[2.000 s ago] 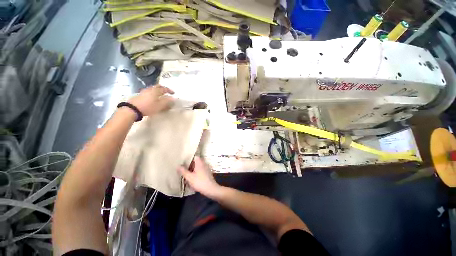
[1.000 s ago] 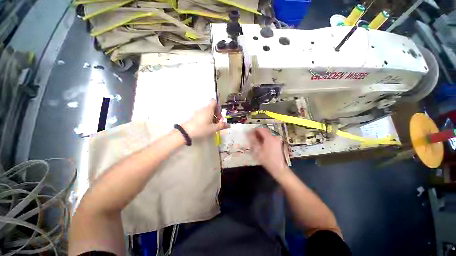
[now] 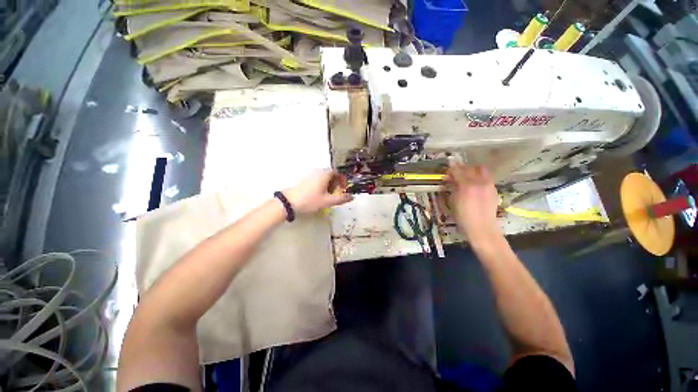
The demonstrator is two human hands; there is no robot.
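Note:
A beige canvas panel (image 3: pixel 260 287) lies over the bed's left front and hangs over my lap. My left hand (image 3: pixel 320 191) pinches the panel's top right corner beside the presser foot and needle area (image 3: pixel 360 181). The yellow binding tape (image 3: pixel 413 178) runs straight from the needle area to my right hand (image 3: pixel 473 197). My right hand is at the tape right of the needle; its fingertips are blurred, so its grip cannot be told. Dark-handled scissors (image 3: pixel 413 220) lie on the bed between my hands.
The white sewing machine head (image 3: pixel 490 96) stands above the bed. Bound bags (image 3: pixel 229 46) are stacked behind, with a blue bin (image 3: pixel 439 21). Loose straps (image 3: pixel 46 314) lie lower left. A tape reel (image 3: pixel 643 214) is far right.
The panel has moved right and been spread out. My left hand has moved to the needle area. My right hand has moved from the panel to the tape on the right, uncovering the scissors.

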